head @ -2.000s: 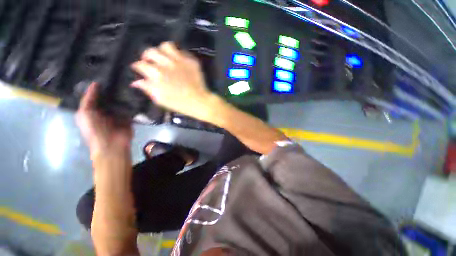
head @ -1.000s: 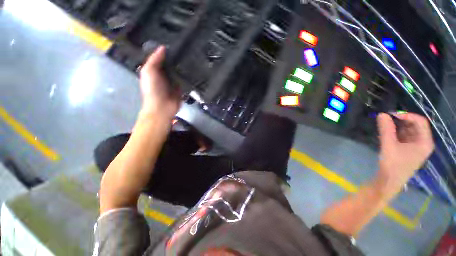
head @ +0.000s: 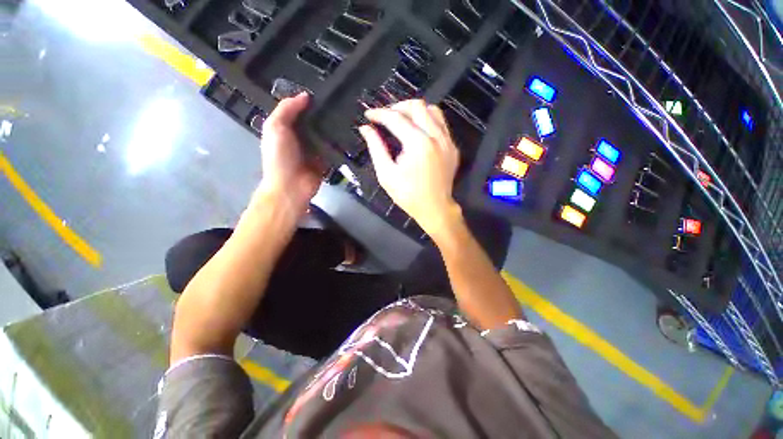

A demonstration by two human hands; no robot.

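A black compartment tray (head: 330, 86) lies across the top middle, its pockets holding rows of dark, thin rectangular units (head: 343, 28). My left hand (head: 292, 163) is at its near edge, thumb on top, fingers hidden below; one small unit (head: 288, 87) lies by the thumb tip. My right hand (head: 416, 159) is over the tray, fingers bent down towards a row of units; whether it pinches one cannot be seen. To the right, two columns of lit units (head: 530, 148) glow blue, orange, pink and green on a black board.
Chrome wire shelving (head: 640, 103) runs down the right, with more lit units (head: 690, 226) beside it. A caster wheel (head: 671, 324) shows below the board. Yellow lines (head: 618, 347) mark the grey floor. A greenish-topped block (head: 94, 343) stands at lower left. My dark-clad legs are below the tray.
My right hand has moved left from the far right side of the lit board to the compartment tray. My left hand stays at the tray edge. The lit units have changed colours.
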